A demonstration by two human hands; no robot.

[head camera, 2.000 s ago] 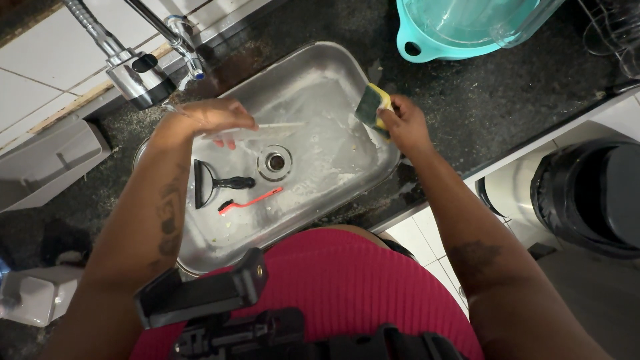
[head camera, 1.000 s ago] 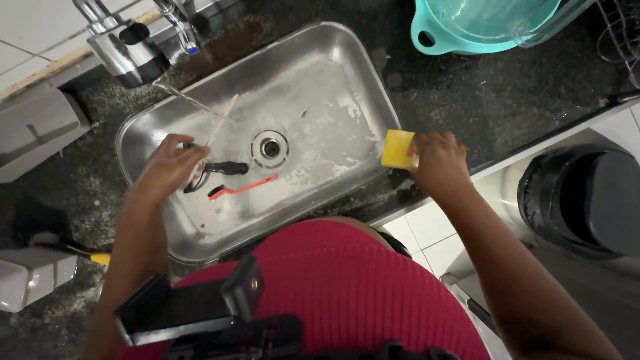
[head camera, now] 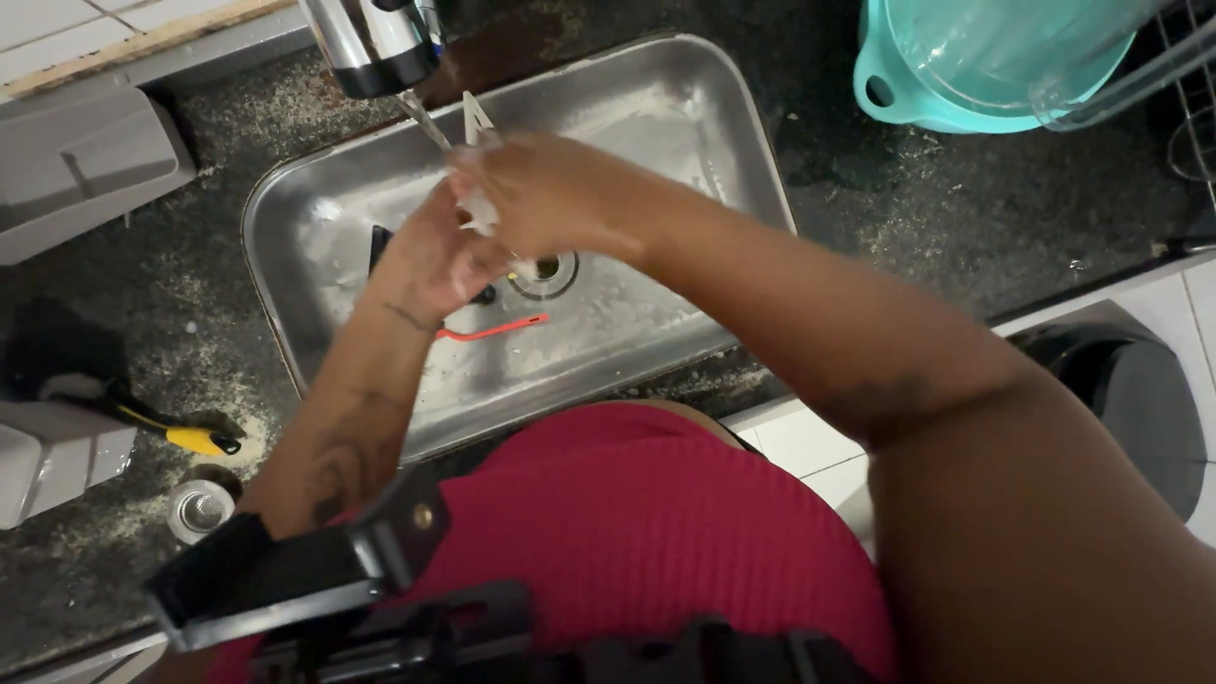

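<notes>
My left hand (head camera: 432,252) is palm up under the running water (head camera: 423,119), over the left half of the steel sink (head camera: 646,351). My right hand (head camera: 532,185), blurred, reaches across and meets it. A thin white utensil (head camera: 476,119) sticks up from between the hands; its lower part is hidden by the fingers. White foam or wet material shows between the fingers. Below lies a red-handled brush (head camera: 494,329), its head hidden by my left wrist. A black tool (head camera: 379,245) is mostly covered by my left hand. The drain (head camera: 548,274) is partly hidden. No sponge is plainly visible.
The chrome faucet (head camera: 380,57) hangs over the sink's upper left. A grey plastic container (head camera: 95,171), a yellow-and-black handle (head camera: 199,440) and a metal strainer (head camera: 200,510) are at left. A turquoise bowl (head camera: 883,95) holding clear containers stands upper right, beside a wire rack (head camera: 1192,104).
My right hand has moved left from the sink's right edge to my left hand. The yellow sponge it held is no longer plainly visible. My left hand has moved toward the water stream.
</notes>
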